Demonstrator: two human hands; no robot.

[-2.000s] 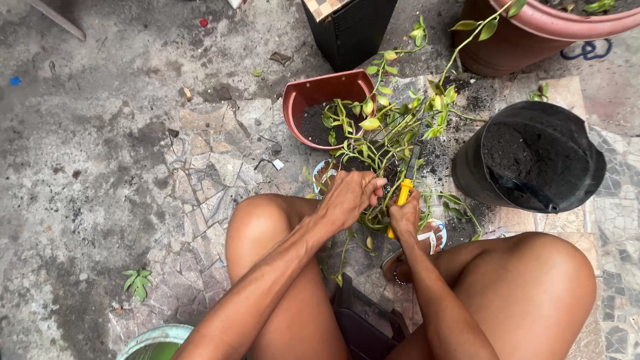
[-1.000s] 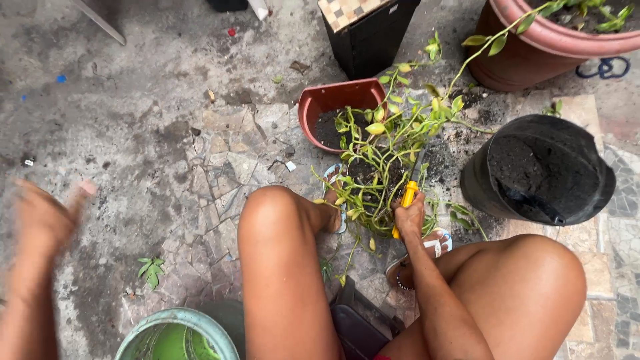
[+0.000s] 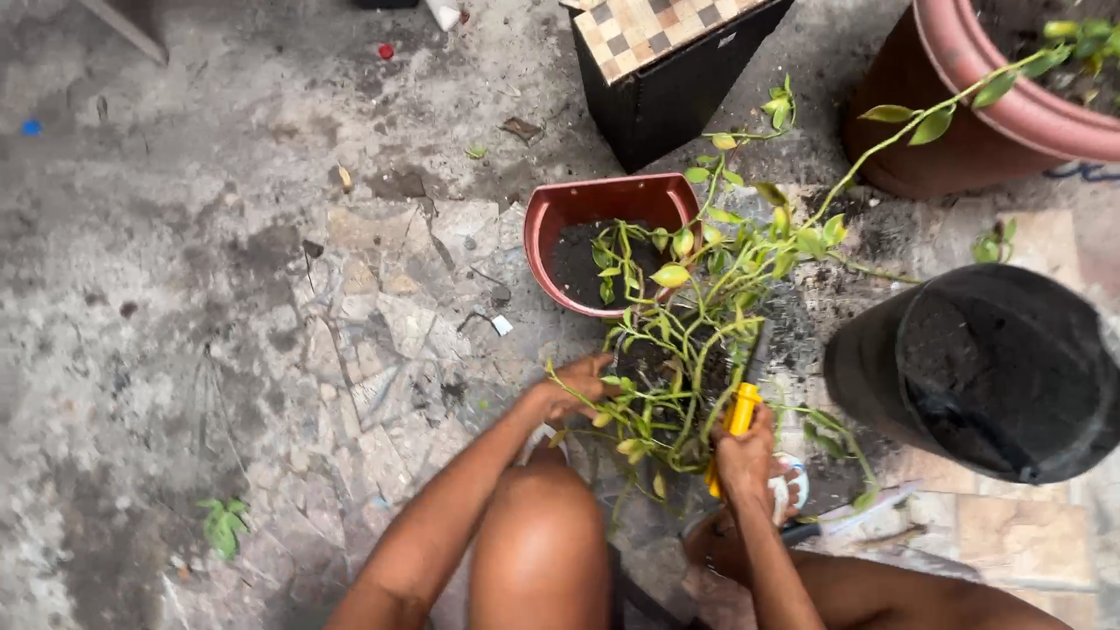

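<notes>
A leafy vine plant [image 3: 691, 350] with tangled green stems and dark soil at its base stands between my feet. My right hand [image 3: 744, 455] is closed around the yellow handle [image 3: 742, 411] of a tool whose dark blade points up along the plant's right side; the tool's exact kind is unclear. My left hand [image 3: 577, 388] is at the left side of the root mass, fingers apart, by the outer stems; whether it touches the soil is hidden by leaves. Just beyond the plant is a reddish-brown half-round plastic pot [image 3: 547, 262] with soil, some stems hanging into it.
A black bucket [image 3: 866, 367] of dark soil stands at right. At the upper right is a large terracotta-coloured pot [image 3: 901, 105], a long stem stretching to it. A black box with a checkered tile top [image 3: 652, 35] stands at the top. Stone-patterned floor lies left.
My left hand was at the stems, swung far out to the left, and is now back beside the plant. My right hand keeps hold of the yellow-handled tool.
</notes>
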